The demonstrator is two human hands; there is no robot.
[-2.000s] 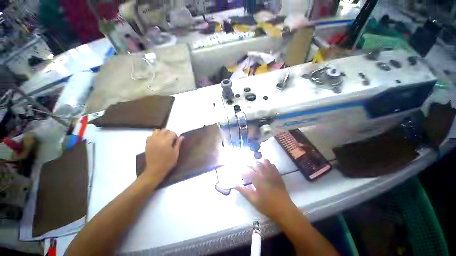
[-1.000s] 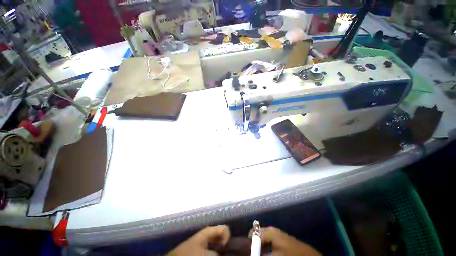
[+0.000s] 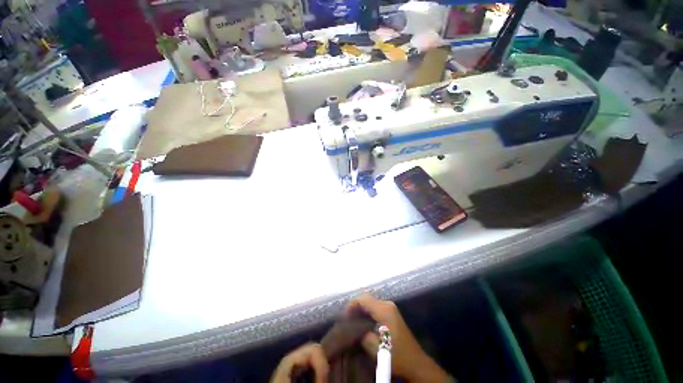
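Observation:
A dark brown fabric piece (image 3: 346, 342) is held bunched at the table's front edge, low in the picture. My left hand (image 3: 303, 364) grips its left side, partly cut off by the bottom edge. My right hand (image 3: 391, 329) grips its upper right side. A white stick-like thing with a metallic tip (image 3: 383, 359) stands in front of my right hand and hides part of it. The white sewing machine (image 3: 457, 123) stands beyond, with bright glare at its needle.
A phone (image 3: 430, 199) lies below the machine arm. Brown pieces lie at the right (image 3: 528, 200), back left (image 3: 210, 156) and left edge (image 3: 105, 258). A green basket (image 3: 615, 314) is below right. A red thing (image 3: 82, 354) is at the left table edge.
Both hands left the machine bed, and the brown piece there is gone from it. Since one second ago, the hands have risen slightly and more of the held fabric shows. The view has shifted.

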